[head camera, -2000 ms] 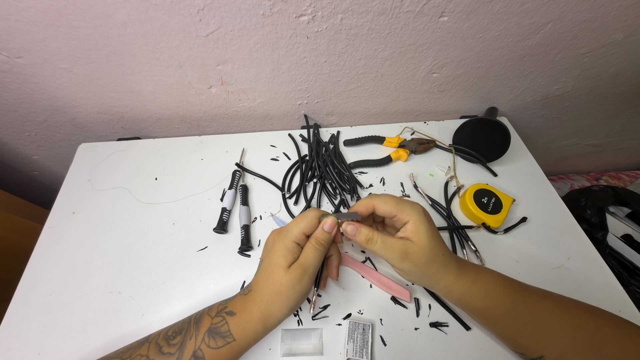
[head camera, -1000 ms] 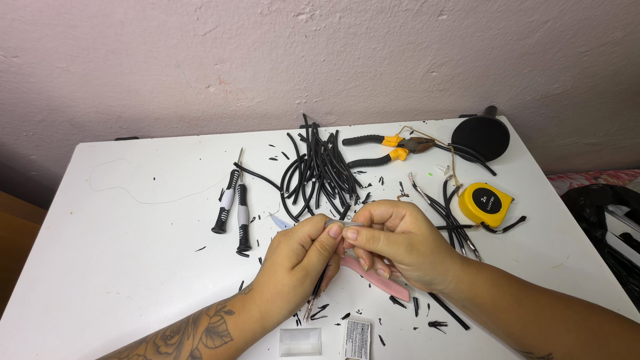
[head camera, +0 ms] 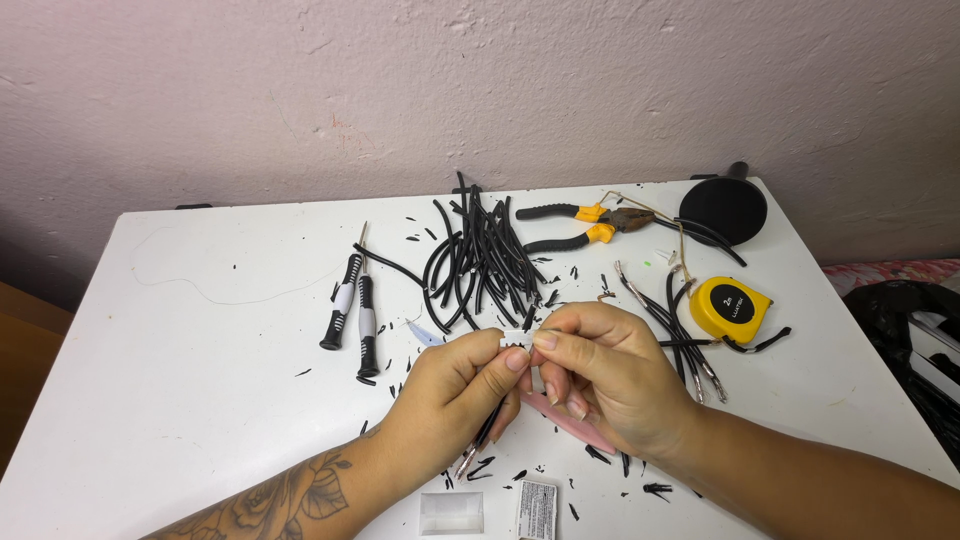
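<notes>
My left hand grips a short black cable; bare copper strands show at its lower end and its black upper end pokes out above the fingers. A thin metal razor blade lies across the cable, pinched between the thumbs and fingers of both hands. My right hand holds the blade's right side, close against the left fingertips. Beyond the hands is a pile of black cable pieces. Stripped cables with bare copper ends lie to the right. Under the right hand is a pink strip-like object, partly covered.
Two screwdrivers lie left of the pile. Combination pliers, a yellow tape measure and a round black object are to the right. A clear plastic case, a small printed box and black insulation scraps lie near the front.
The blade between my fingers now shows its flat, bright face, where it looked darker and narrower before. The black cable end now sticks up above the blade. Both hands stay close together.
</notes>
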